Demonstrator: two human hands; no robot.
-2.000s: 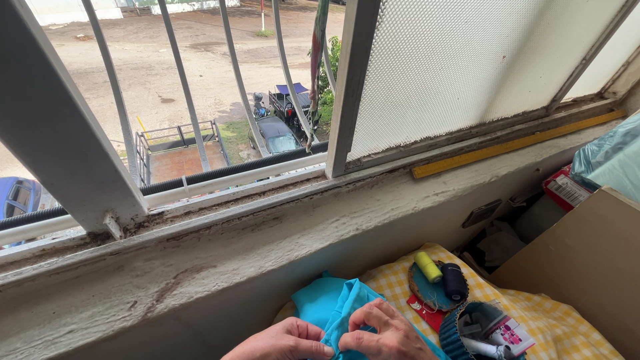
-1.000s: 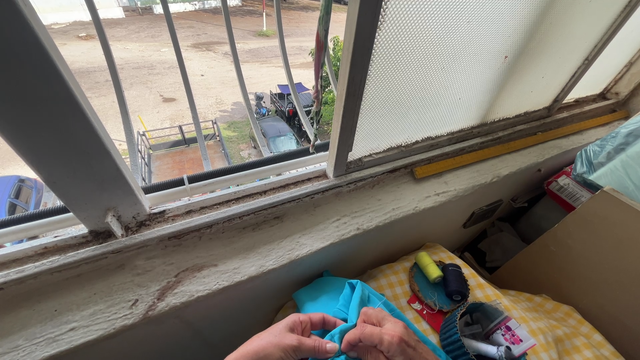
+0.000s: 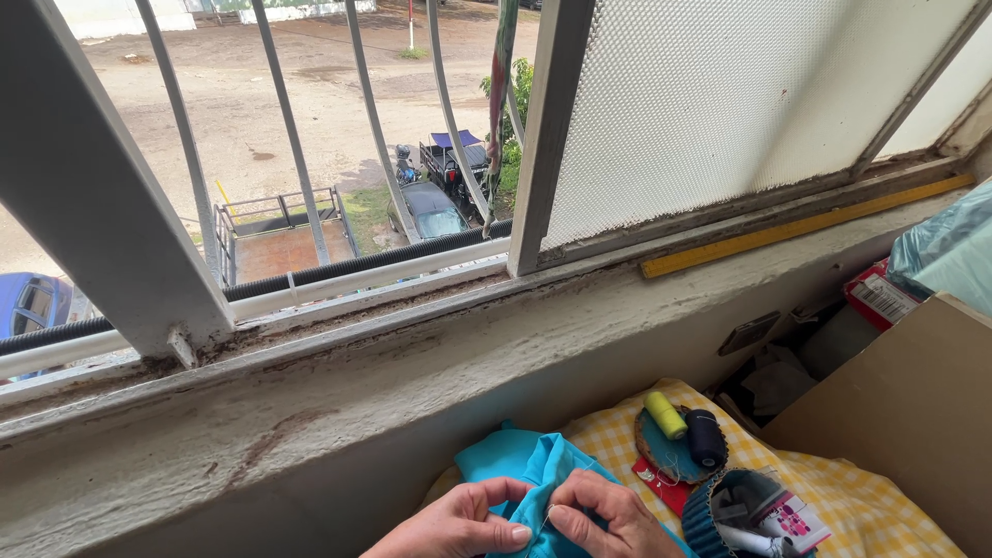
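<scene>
Turquoise fabric (image 3: 504, 457) is bunched at the bottom centre, between both hands. My left hand (image 3: 465, 519) pinches a fold of it between thumb and forefinger. My right hand (image 3: 601, 511) is closed on the same cloth just to the right, with a fine pale thread or needle at its fingertips; which of the two I cannot tell. Right of the hands, a yellow-green thread spool (image 3: 665, 415) and a dark navy thread spool (image 3: 706, 439) lie on a round blue lid (image 3: 655, 446). A ribbed blue container (image 3: 701, 519) holds small sewing items.
A yellow checked cloth (image 3: 837, 496) lies beneath the container. A large cardboard panel (image 3: 891, 418), a red box (image 3: 880, 294) and blue plastic wrapping (image 3: 949, 240) stand at right. A rough window sill (image 3: 349, 372) runs across, bearing a yellow strip (image 3: 806, 226) below frosted glass.
The fingers of my right hand have shifted on the turquoise fabric, and its folds have changed shape. My left hand stays pinched on the cloth.
</scene>
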